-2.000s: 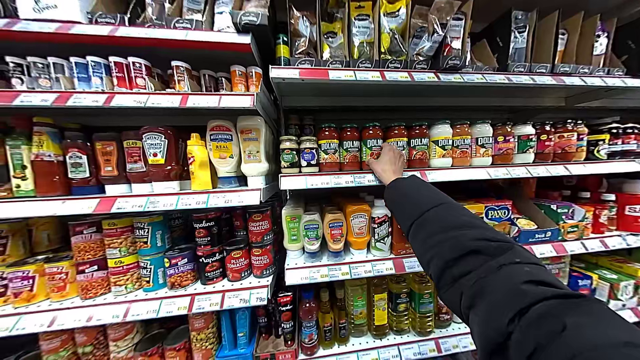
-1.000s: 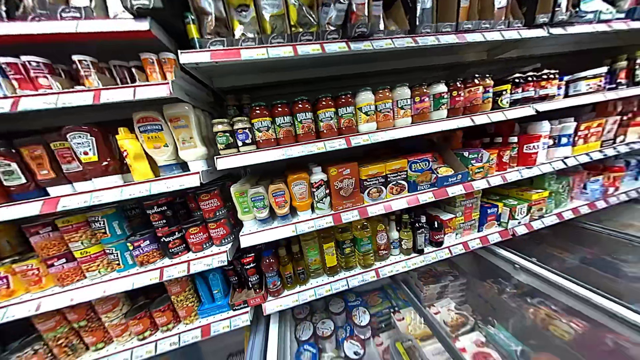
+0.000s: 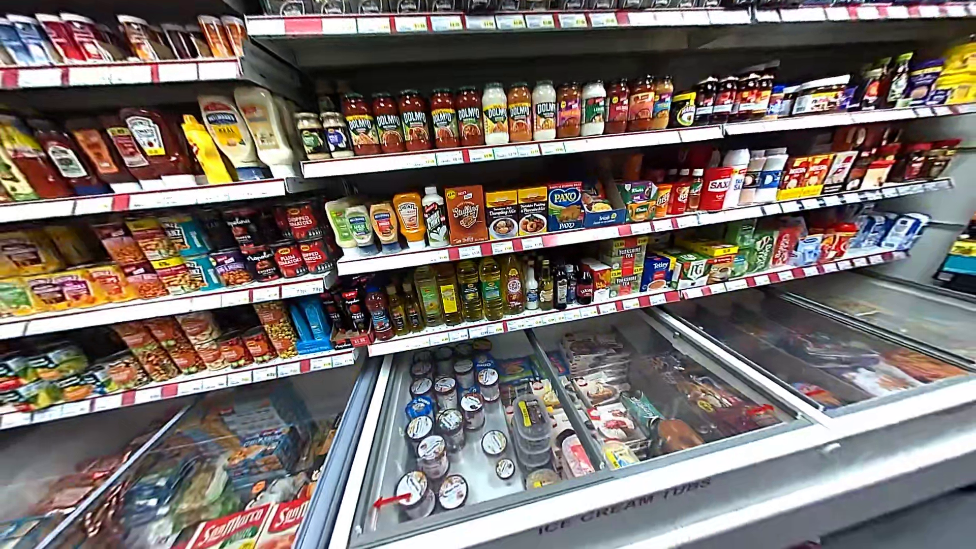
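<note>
Neither of my hands is in view now, so what they hold or touch cannot be seen. Across the middle, red Dolmio sauce jars stand in a row on the upper shelf, with two small jars at their left end and white sauce jars to their right. Below them are squeeze bottles of sauce, a brown stuffing box and a Paxo box. Cooking oil bottles fill part of the lowest shelf.
Ketchup bottles and tins fill the left shelves. Chest freezers with glass lids run beneath the shelving; one holds ice cream tubs. The white freezer edge crosses the foreground, and another freezer stands to the right.
My right arm in a black sleeve reached to the Dolmio jars in the oldest frame; it is out of view now. The view has swung right and down onto the freezers.
</note>
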